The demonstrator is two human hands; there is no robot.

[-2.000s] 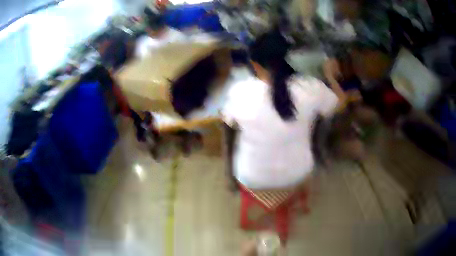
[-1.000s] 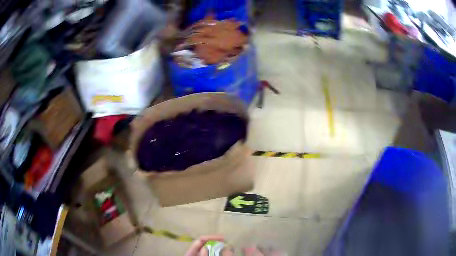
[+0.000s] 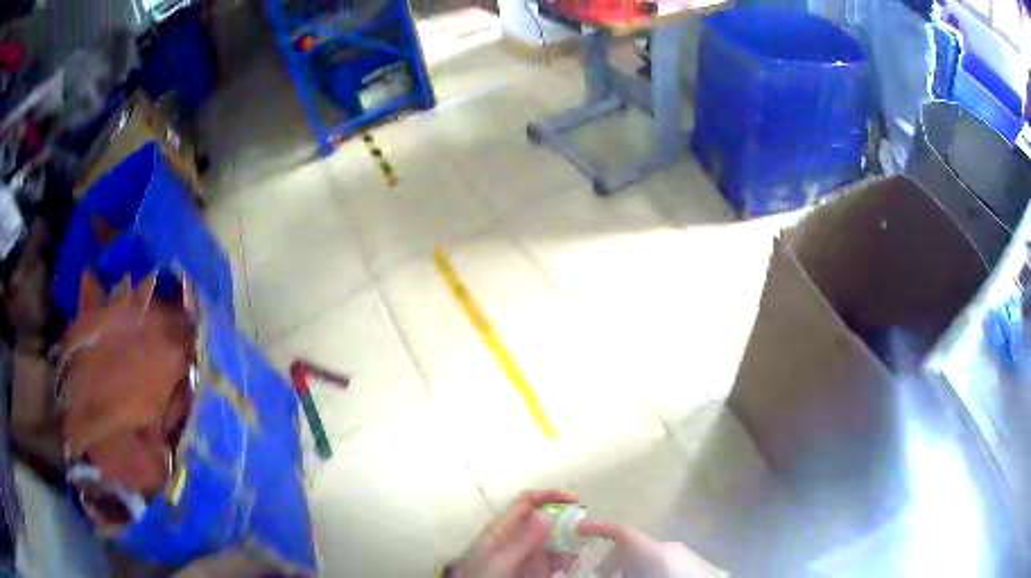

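Note:
A small jar [image 3: 563, 522] with a whitish-green look is at the bottom centre of the view, above the floor. My left hand [image 3: 511, 544] is closed around its left side, with fingers over the top. My right hand [image 3: 644, 555] is at its right, with a fingertip against the jar. Both hands are cut off by the bottom edge, and my right hand's other fingers are hard to make out. The jar's label and lid are too blurred to tell apart.
A blue bin [image 3: 254, 452] with orange-brown pieces [image 3: 124, 384] stands at left. A red and green object [image 3: 311, 406] lies on the tiled floor beside it. A cardboard box [image 3: 814, 361] stands at right. Behind are a blue rack [image 3: 351, 68], a blue bin [image 3: 780, 124] and a table leg [image 3: 599, 102].
The view has swung right along the floor. The orange-brown pieces now show near at left, and the box of dark pieces has left view. Both hands show more fully around the jar.

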